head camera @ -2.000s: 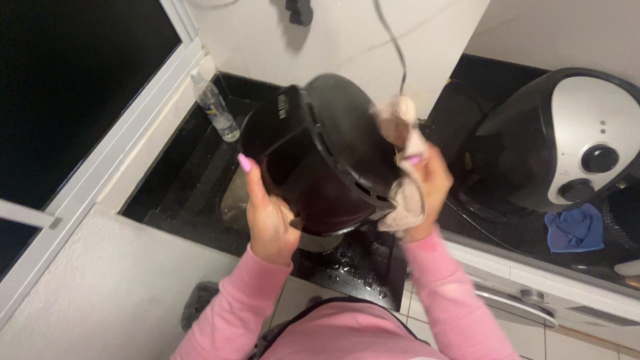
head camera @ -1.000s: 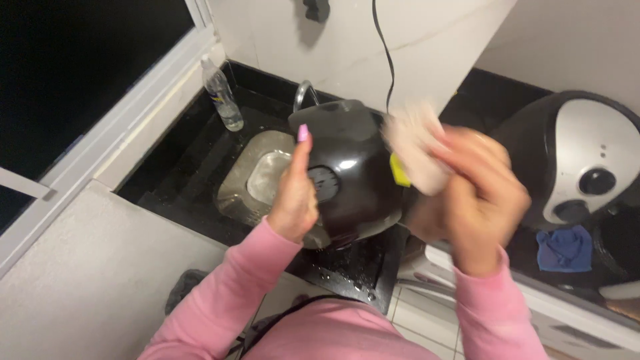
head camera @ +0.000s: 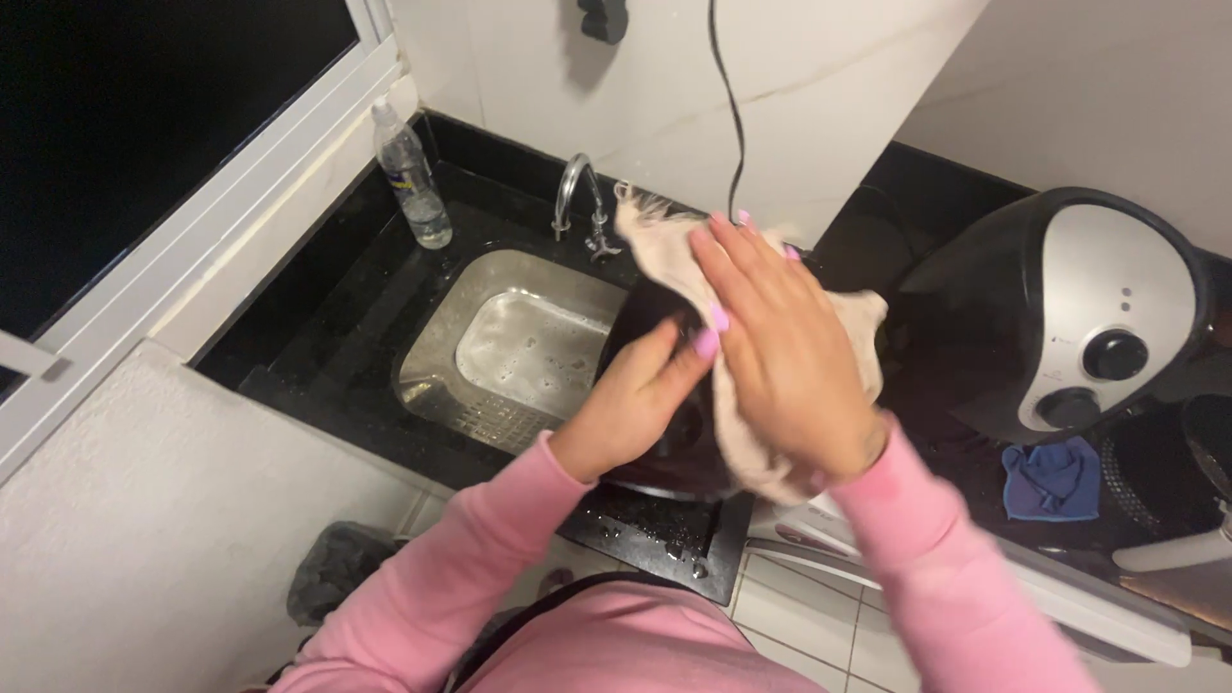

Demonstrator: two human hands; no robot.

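Note:
A black air fryer basket drawer point(head camera: 635, 332) is tilted beside the sink, largely covered by my hands and a cloth. My left hand point(head camera: 630, 399) grips it on the near left side, thumb toward the cloth. A cream cloth point(head camera: 664, 245) with a frayed end lies over the drawer's right side. Flat on that cloth, my right hand point(head camera: 784, 356) presses it against the drawer with fingers pointing up. The drawer's far side is hidden beneath the cloth.
Left of the drawer are a steel sink point(head camera: 481, 289), a chrome faucet point(head camera: 580, 188) and a plastic bottle point(head camera: 412, 183). To the right stand an air fryer point(head camera: 982, 298), a blue cloth point(head camera: 1052, 479) and a black perforated basket point(head camera: 1155, 472). Water drops wet the counter's front edge point(head camera: 664, 549).
The drawer has been turned and shifted rightward, uncovering more of the sink and the faucet. My right hand has come down from the right onto the drawer with the cloth.

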